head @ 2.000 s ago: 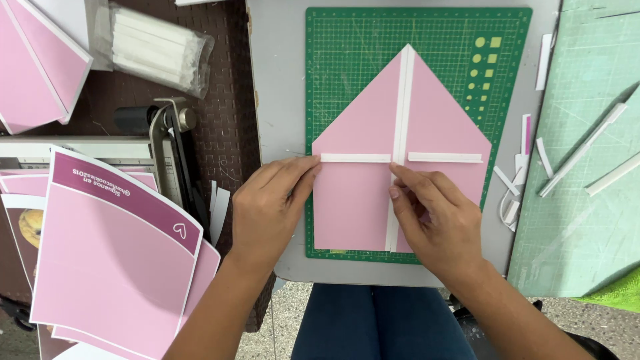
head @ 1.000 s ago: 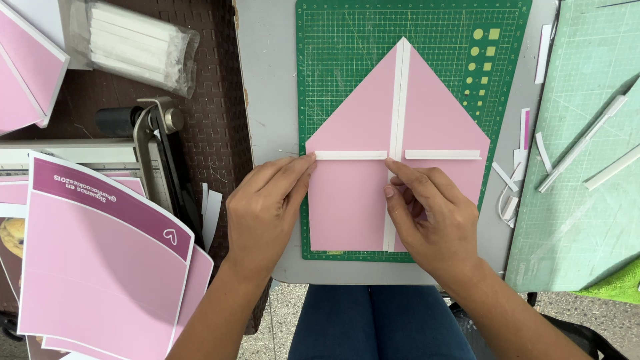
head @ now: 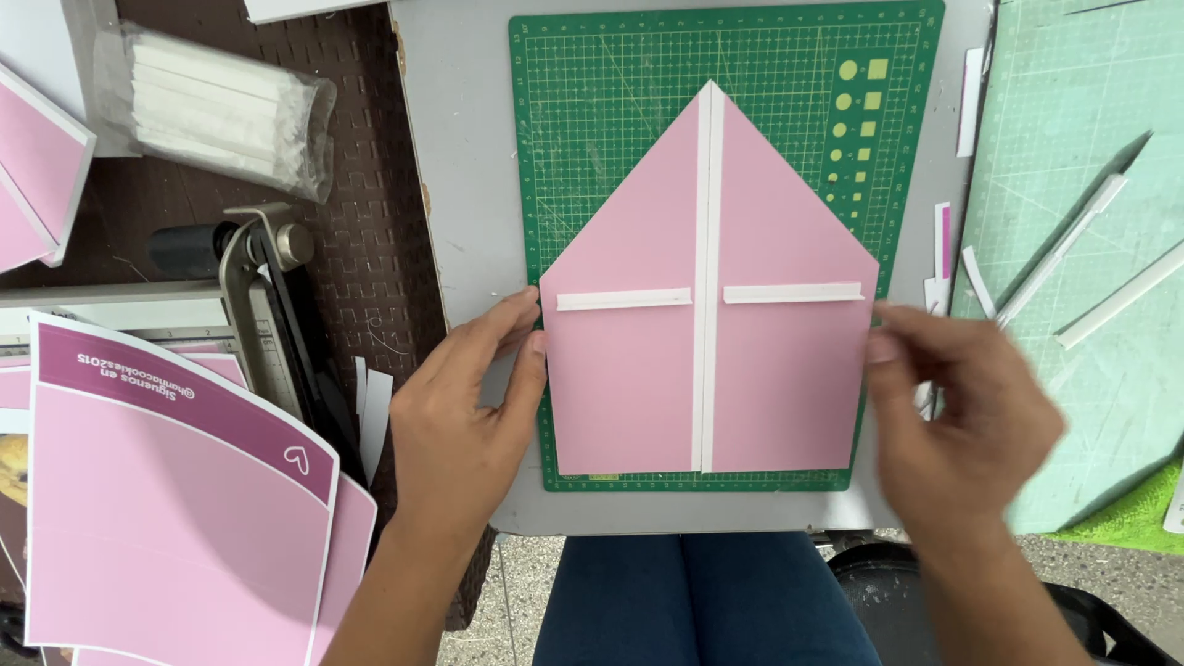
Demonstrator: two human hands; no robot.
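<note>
A pink house-shaped paper piece (head: 629,388) lies on a green cutting mat (head: 610,74), its point away from me. White edges meet in a seam (head: 705,277) down its middle. One white strip (head: 624,299) lies across the left half and another white strip (head: 793,293) across the right half, at about the same height. My left hand (head: 476,398) is at the paper's left edge, thumb and fingers apart, with nothing seen in it. My right hand (head: 962,407), blurred, is at the right edge with curled fingers; whether it pinches the edge is hidden.
To the left are a bag of white strips (head: 217,106), a paper trimmer (head: 277,324) and printed pink sheets (head: 176,527). White offcuts (head: 375,421) lie beside the trimmer. A craft knife (head: 1073,231) and a white strip (head: 1124,291) rest on a pale green mat (head: 1091,416) at right.
My right hand has moved right, from the middle seam to the paper's right edge. My left hand has shifted slightly down, off the left strip's end. Both strips stay in place on the paper.
</note>
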